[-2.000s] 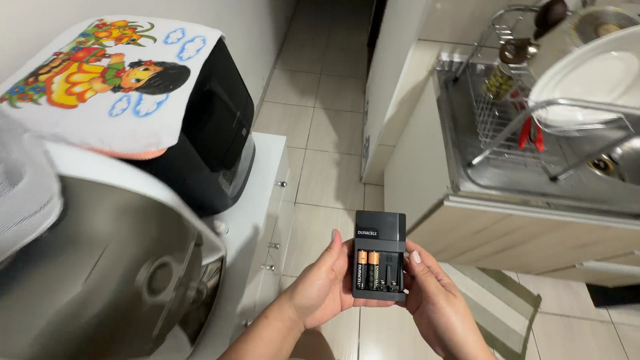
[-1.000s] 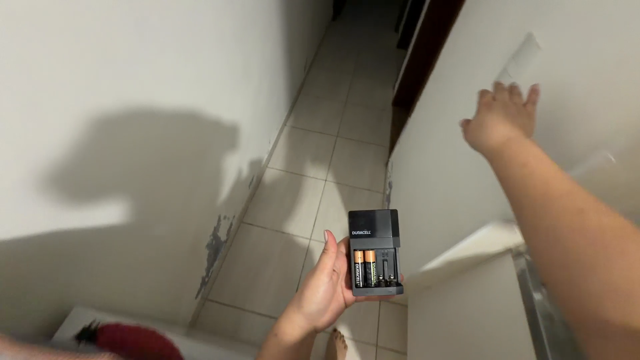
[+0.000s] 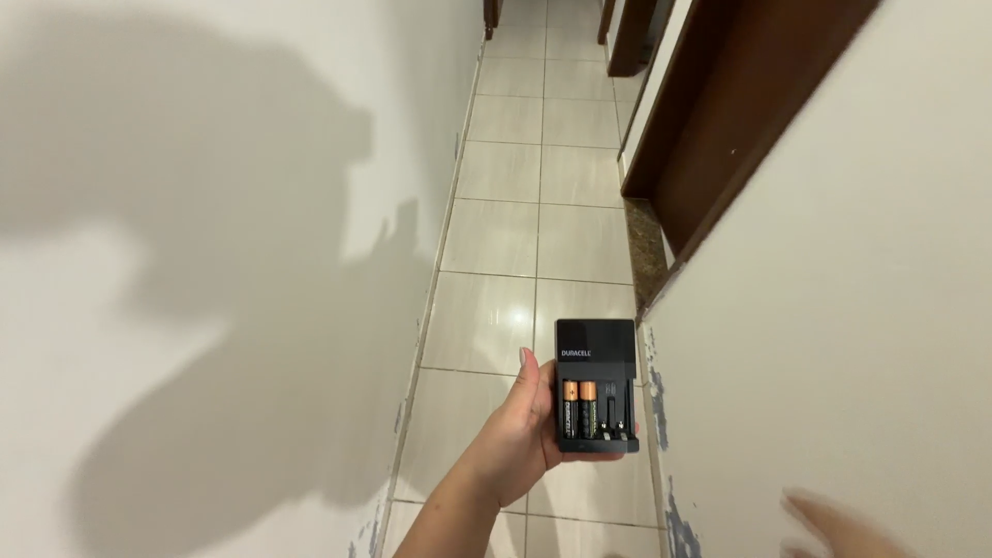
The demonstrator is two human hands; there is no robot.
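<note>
My left hand (image 3: 531, 422) holds a black Duracell battery charger (image 3: 595, 341) from its left side and from beneath, with the thumb up along its edge. Two AA-type batteries with copper tops, one (image 3: 571, 411) beside the other (image 3: 588, 411), sit in the left slots of the charger. The slots to their right hold no battery and show metal contacts. At the lower right edge, my right hand (image 3: 821, 519) is blurred and partly cut off, apart from the charger and near the right wall; its grip is hard to make out.
A narrow corridor of light floor tiles (image 3: 496, 232) runs ahead between a shadowed white wall (image 3: 232, 271) and a right wall (image 3: 837, 310) with peeling paint near its foot. A dark wooden door frame (image 3: 728, 132) and stone threshold (image 3: 645, 240) lie on the right.
The view has moved from the kitchen into the corridor. My right hand let go of the charger, was raised against the right wall, and is now low at the right edge.
</note>
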